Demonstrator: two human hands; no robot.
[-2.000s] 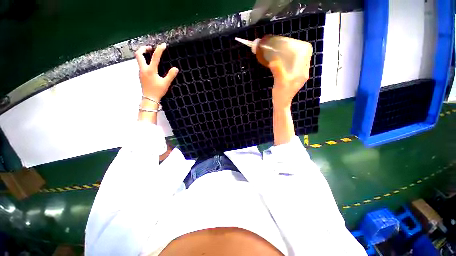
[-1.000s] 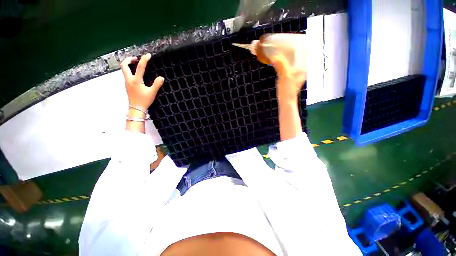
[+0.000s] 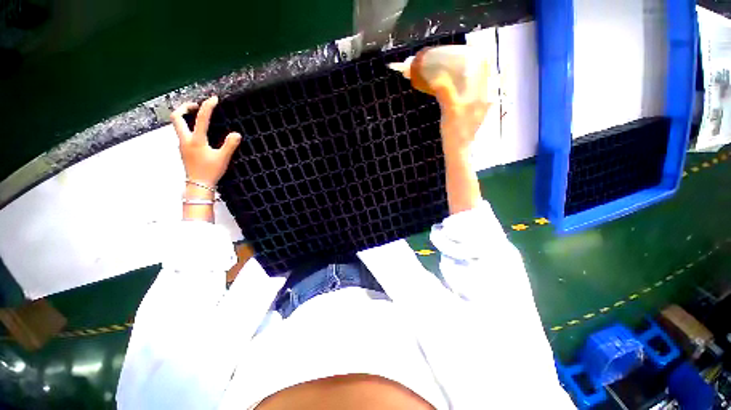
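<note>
The black housings (image 3: pixel 337 152) lie edge to edge as a grid on the bench in front of me. My left hand (image 3: pixel 204 148) is at the grid's upper left corner, fingers spread, the fingertips at its edge. My right hand (image 3: pixel 465 96) is closed around the squeeze bottle (image 3: pixel 431 70) above the upper right part of the grid. The bottle's pale nozzle (image 3: pixel 399 66) points left over the cells near the back edge. The fist hides part of the bottle and the grid's right side.
White bench paper (image 3: pixel 88 216) runs left of the grid. The blue crate (image 3: pixel 553 120) stands at the right, with black parts (image 3: pixel 621 164) at its near end. A printed sheet (image 3: pixel 716 80) lies beyond it. The wrapped back edge (image 3: pixel 248 78) borders the bench.
The whole view has shifted, so grid, crate and left hand appear further left. The nozzle is now nearer the grid's right side. Both hands keep their poses.
</note>
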